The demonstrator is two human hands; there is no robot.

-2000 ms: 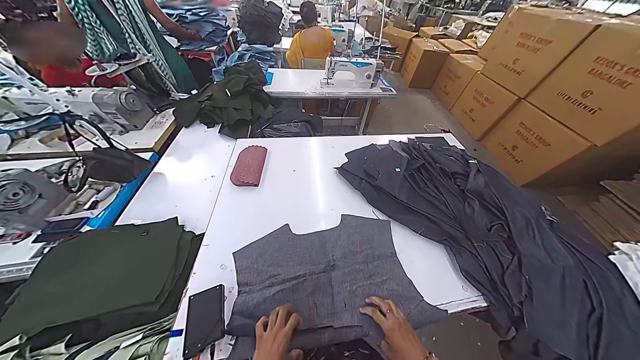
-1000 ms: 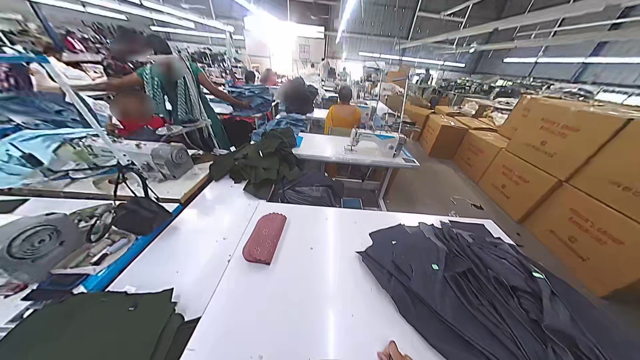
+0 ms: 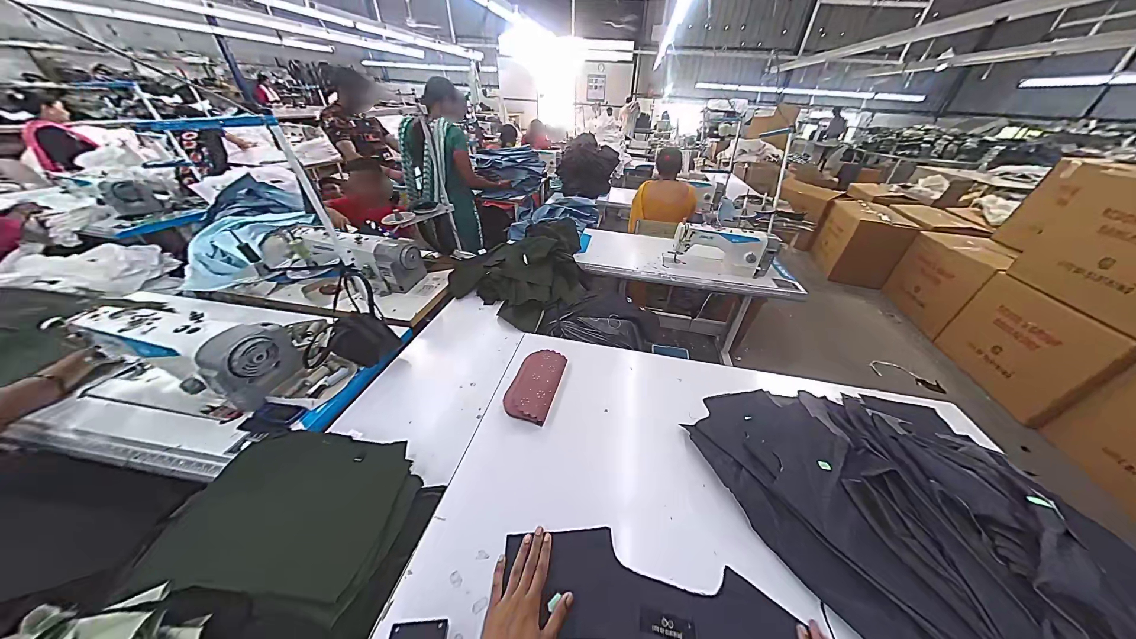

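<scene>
A dark cut garment panel (image 3: 652, 577) with a sewn label and a small green sticker lies at the near edge of the white table (image 3: 612, 461). My left hand (image 3: 525, 590) rests flat on its left part, fingers spread. Only the fingertips of my right hand (image 3: 809, 630) show, at the panel's right edge by the bottom of the view; what they do is hidden. Right of the panel spreads a heap of dark grey cloth pieces (image 3: 879, 479) with small green stickers. A scalloped reddish-pink case (image 3: 535, 386) lies farther back on the table.
Dark green cut pieces (image 3: 284, 524) are stacked at left, near a phone-like black object (image 3: 419, 630). A sewing machine (image 3: 213, 351) stands beyond them, with a co-worker's arm (image 3: 44, 386) beside it. Green cloth (image 3: 532, 271) lies at the table's far end; cardboard boxes (image 3: 1021, 346) line the right.
The grey panel under both hands two seconds ago is out of view. A dark panel with a label now lies under my left hand. The view has tilted up.
</scene>
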